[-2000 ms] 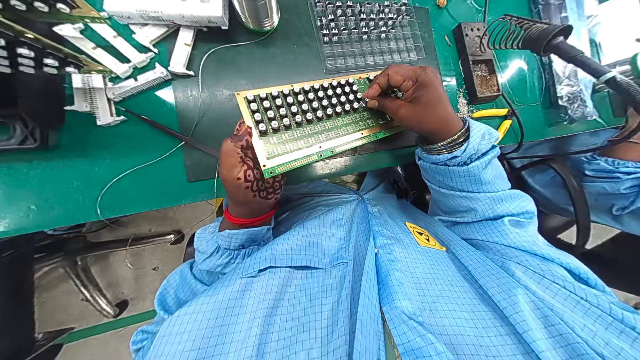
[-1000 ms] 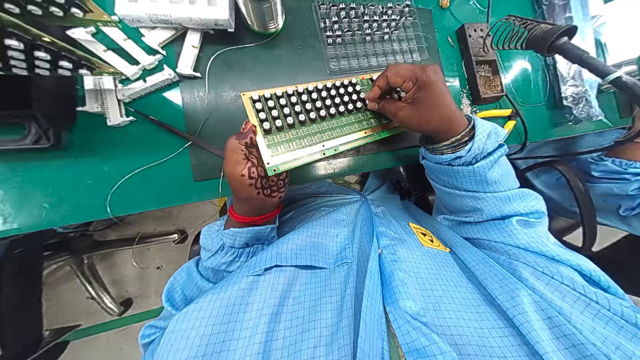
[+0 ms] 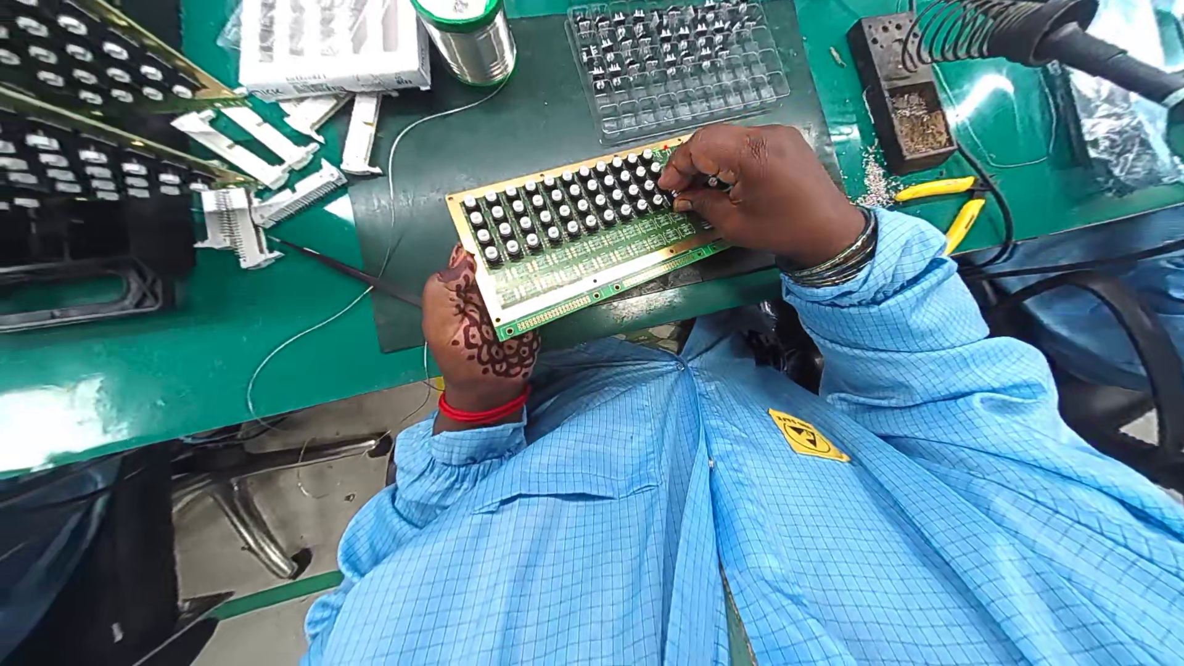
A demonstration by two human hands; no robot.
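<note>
My left hand (image 3: 481, 324) grips the left end of a green printed circuit board (image 3: 592, 250), which is tilted over a dark mat. Rows of black cylindrical components with pale tops (image 3: 573, 203) stand on the board. At its right end, my right hand (image 3: 763, 190) has thumb and fingertips pinched together among the components; what lies between them is mostly hidden, so I cannot tell whether it holds one. Beyond the board, a clear plastic blister tray (image 3: 684, 120) holds many small black parts with metal pins in its far part.
A solder wire spool (image 3: 467, 42), white connectors (image 3: 236, 227) and a white box (image 3: 333, 79) lie at the left, near populated boards in a black rack (image 3: 92, 250). At the right are a soldering iron stand (image 3: 902, 111), its coil holder (image 3: 962, 37) and yellow-handled pliers (image 3: 962, 217).
</note>
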